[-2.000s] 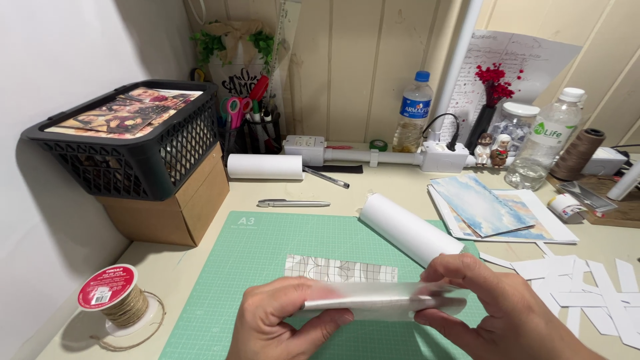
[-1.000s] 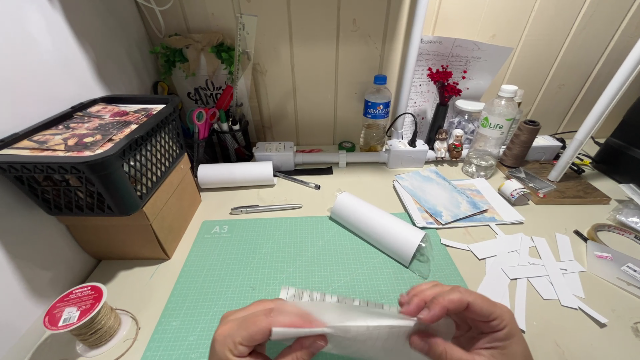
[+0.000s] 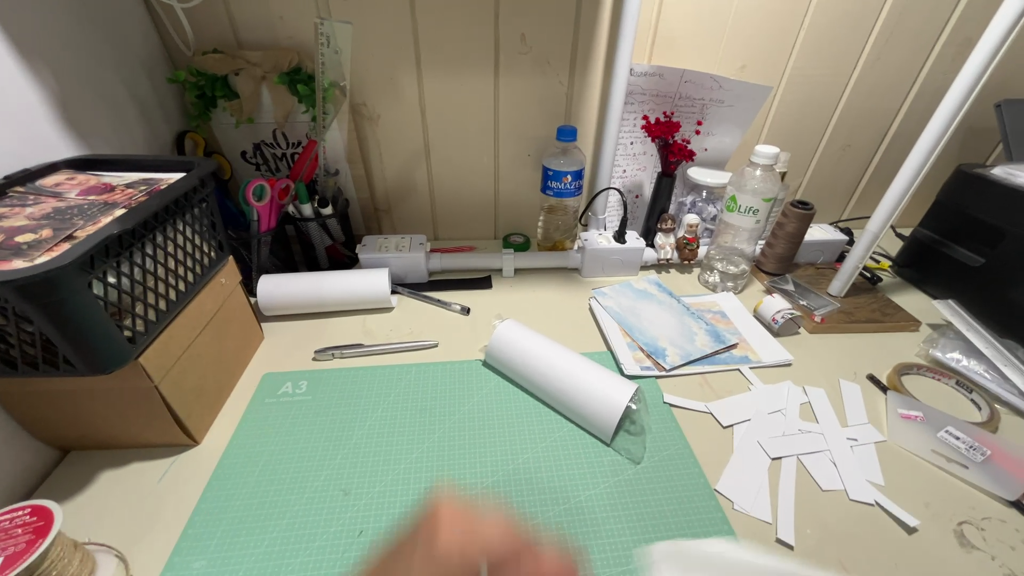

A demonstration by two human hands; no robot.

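My left hand (image 3: 472, 536), strongly blurred, is at the bottom edge over the green cutting mat (image 3: 416, 448); whether it holds anything cannot be told. My right hand is out of view. A blurred white sheet-like piece (image 3: 720, 558) shows at the bottom edge, right of the hand; what holds it is hidden. Beyond the hand, a white paper roll (image 3: 560, 380) with clear plastic sticking out of its end lies slanted across the mat's back edge. A silver pen (image 3: 376, 350) lies behind the mat, near a second white roll (image 3: 324, 291).
White paper strips (image 3: 824, 440) lie right of the mat, beside a tape roll (image 3: 944, 394). Sky-patterned sheets (image 3: 664, 324) are behind them. A twine spool (image 3: 68, 544) stands front left, below a black basket (image 3: 104, 272) on a cardboard box (image 3: 192, 360). Bottles (image 3: 560, 192) stand along the wall.
My hands were together on a whitish translucent piece; now only one blurred hand shows, lower down. The patterned strip that lay on the mat is out of sight. The view has shifted.
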